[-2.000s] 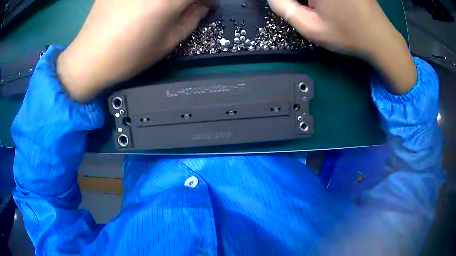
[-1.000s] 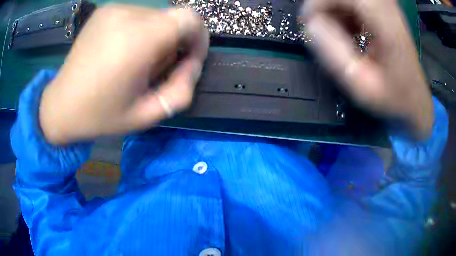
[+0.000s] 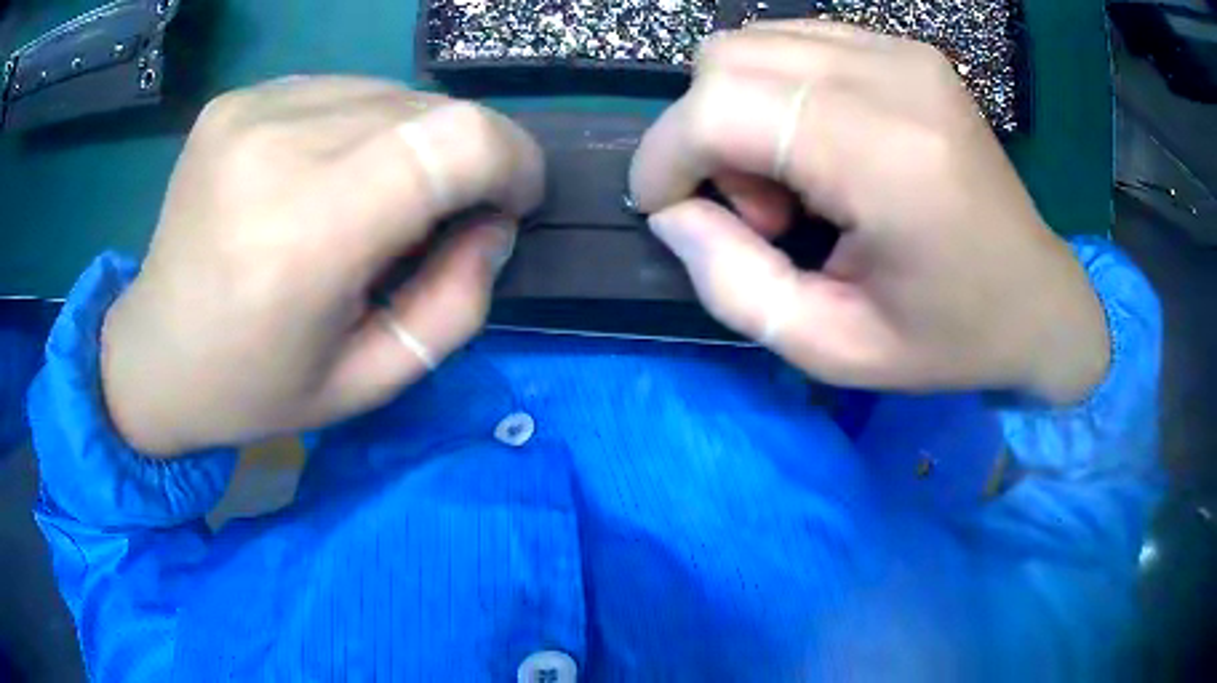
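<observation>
A black plastic plate (image 3: 594, 254) lies in front of me at the table's front edge; only its middle shows between my hands. My left hand (image 3: 327, 254) is over its left part, thumb and index finger pinched together; whether a piece is between them is hidden. My right hand (image 3: 854, 200) is over its right part, thumb and index finger pinched on a tiny shiny metal fastener (image 3: 633, 203) at the fingertips. Pale finger cots band the thumbs and index fingers. The plate's holes are mostly hidden by the hands.
Beyond the plate is a black parts tray (image 3: 561, 67) filled with glittering metal pieces, partly behind my right hand. Another black plate (image 3: 87, 67) lies at the far left on the green mat (image 3: 287, 40). Dark items stand at the far right.
Both hands have come back from the tray to over the plate and drawn closer together, fingertips pinched. The camera view has shifted, with the tray now further right.
</observation>
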